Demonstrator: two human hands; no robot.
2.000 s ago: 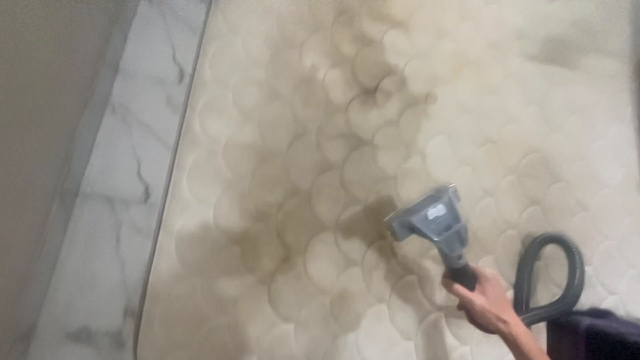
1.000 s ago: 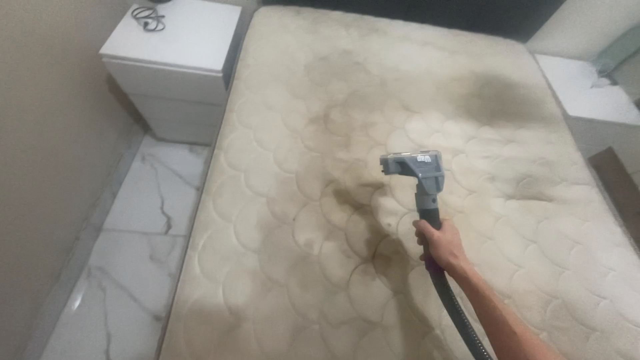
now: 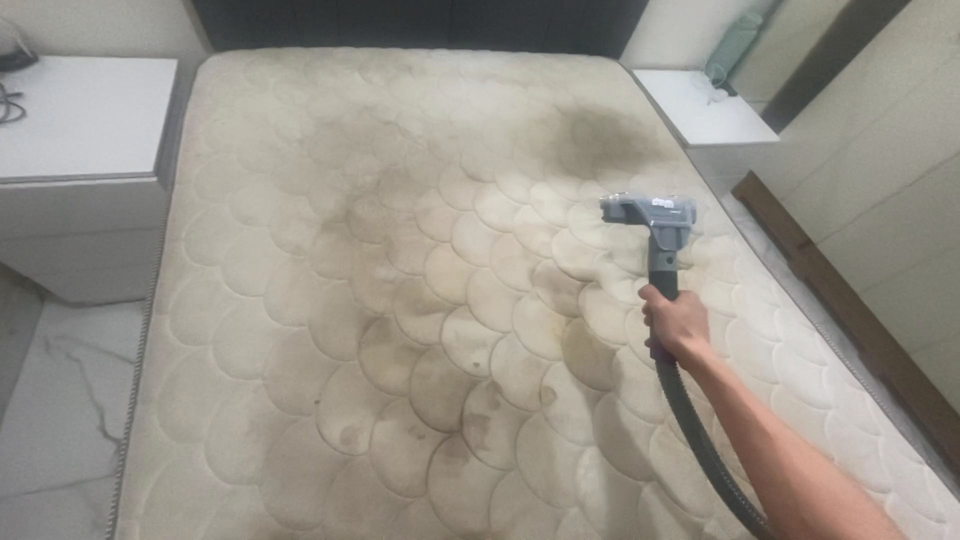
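My right hand (image 3: 677, 321) is closed around the dark handle of an upholstery extraction nozzle (image 3: 664, 217), right of the middle of the view. The nozzle's grey, partly clear head points away from me, over the mattress. From the handle a dark ribbed hose (image 3: 701, 442) curves down beside my forearm to the bottom edge. Beneath lies a cream quilted mattress (image 3: 480, 292) with a scalloped pattern and brownish stains, the darkest near its far right corner. Whether the nozzle touches the fabric I cannot tell. My left hand is out of view.
A dark headboard (image 3: 420, 24) stands behind the mattress. At the left is a white nightstand (image 3: 90, 112) with a black cable (image 3: 9, 105); at the right, a white shelf (image 3: 705, 109) holds a greenish bottle (image 3: 735, 45). A brown board (image 3: 847, 300) lies along the right side, marble-patterned floor (image 3: 67, 390) at the left.
The view has swung widely, now taking in the headboard and both bedside surfaces. My right hand keeps its hold on the nozzle, whose head has turned from a tilt to nearly upright in view.
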